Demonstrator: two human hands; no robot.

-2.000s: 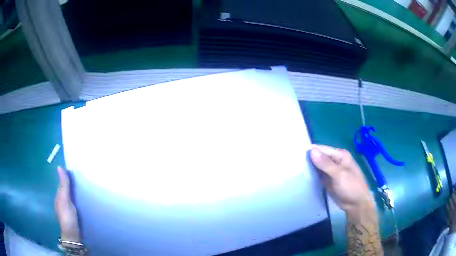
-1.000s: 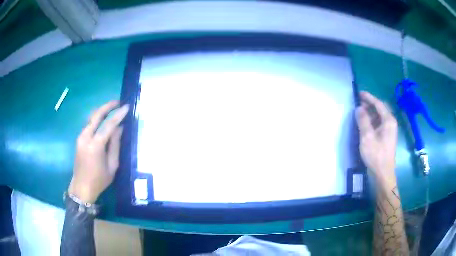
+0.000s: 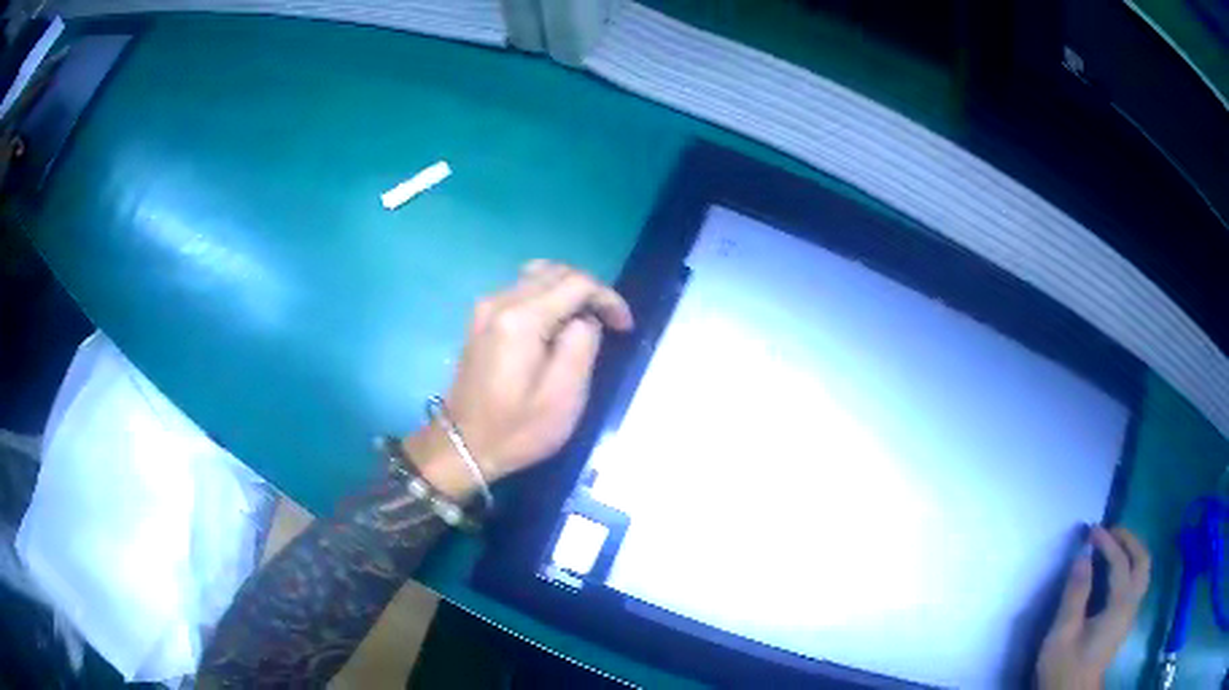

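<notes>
A black-framed panel [image 3: 863, 472] with a glowing white face lies on the green bench. A bright corner cutout [image 3: 580, 543] shows in its near left corner. My left hand [image 3: 528, 364], with bracelets at the wrist, is at the panel's left border, fingers curled; I see nothing held, and whether it grips the frame is unclear. My right hand [image 3: 1098, 607] is at the panel's right edge, thumb and fingers around the border, partly cut off by the picture's lower edge.
A small white strip [image 3: 415, 185] lies on the green bench [image 3: 297, 270]. A blue air blow gun [image 3: 1197, 573] is at the right. White sheets [image 3: 128, 519] are below left, beside cardboard [image 3: 391, 640]. A pale ribbed rail [image 3: 863, 148] runs behind. Another panel [image 3: 81, 101] is far left.
The raised white sheet view gave way to the framed panel flat on the bench. Since then my view has turned left, and my left hand has moved over the panel's left border.
</notes>
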